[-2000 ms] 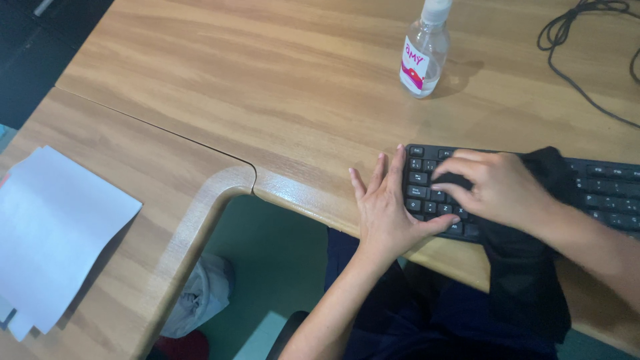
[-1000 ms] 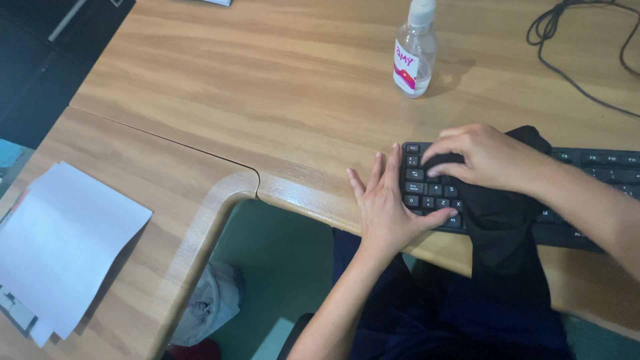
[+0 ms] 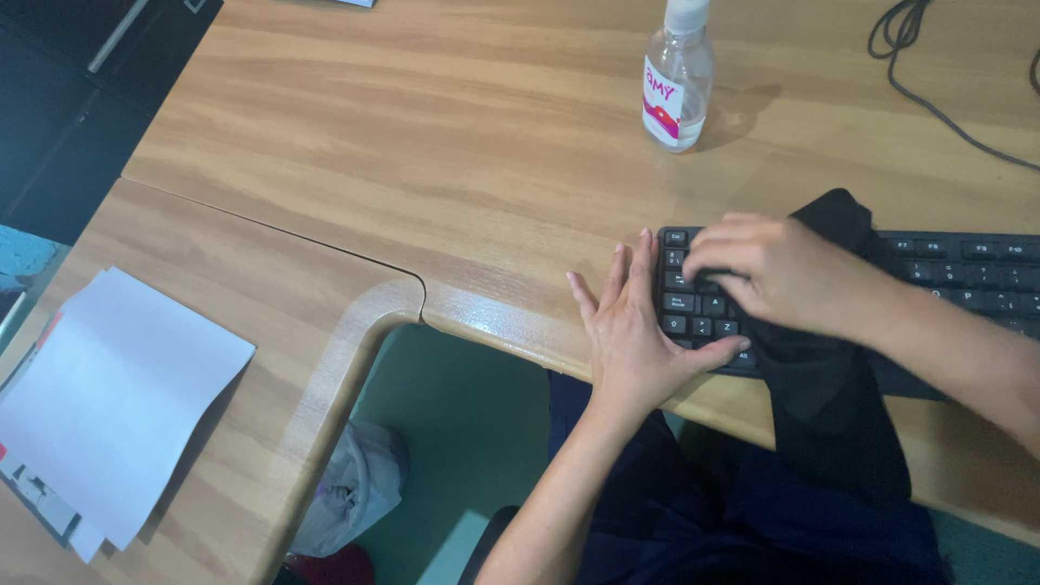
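A black computer keyboard lies along the desk's front edge at the right. My left hand rests at its left end, fingers spread along the side and the thumb over the lower keys. My right hand, fingers bent, presses a black cloth on the upper left keys; part of the cloth is hidden under the hand. The cloth covers the keyboard's middle left part and hangs over the desk edge. Beyond the keyboard a clear spray-type plastic bottle with a white cap stands upright, with some clear liquid inside.
A stack of papers lies on the left desk section. A dark cable curls at the back right. Under the curved desk edge stands a bin with a plastic liner. A dark cabinet is at the upper left.
The right hand has shifted slightly over the upper left keys, still with the cloth. The left hand keeps its place at the keyboard's left end.
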